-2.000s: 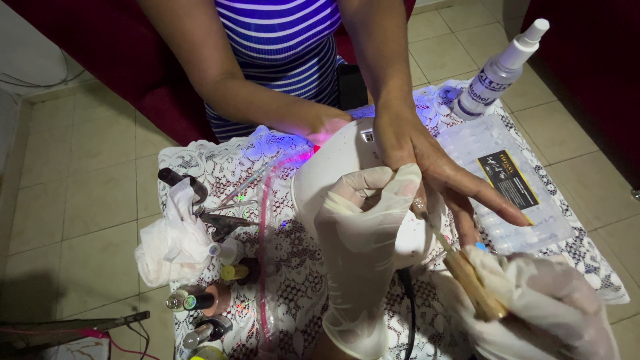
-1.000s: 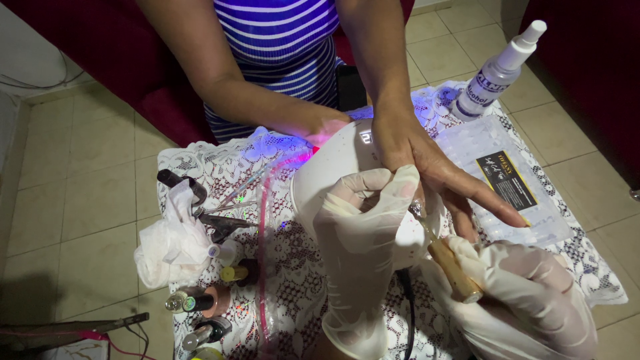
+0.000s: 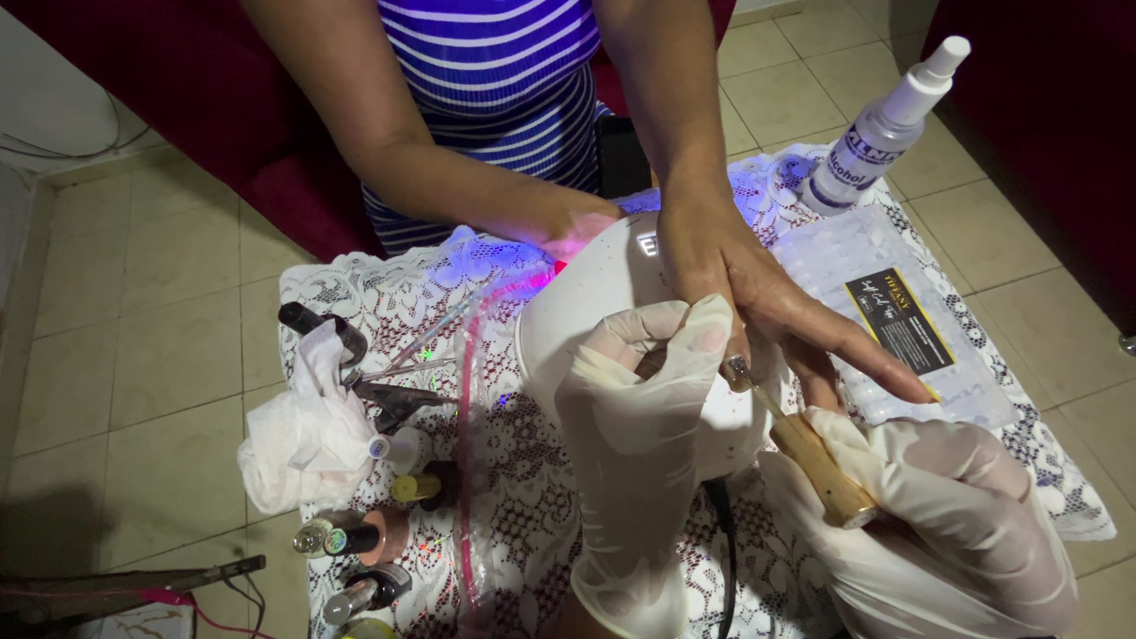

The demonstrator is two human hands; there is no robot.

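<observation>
My left hand, in a whitish translucent glove, pinches a finger of another person's hand above a white nail lamp. My gloved right hand holds a nail brush by its gold-coloured cap handle. The brush's bristle end reaches the shiny nail of the held finger; whether it touches is hard to tell. The person's other hand is partly hidden behind the lamp, in pink and violet light.
An alcohol spray bottle and a clear plastic nail-tip box stand at the right on the lace tablecloth. At the left are crumpled white tissue, a black clip and several polish bottles. A black cable leaves the lamp.
My right hand and the brush have shifted slightly around the nail. My left hand keeps its hold on the person's finger.
</observation>
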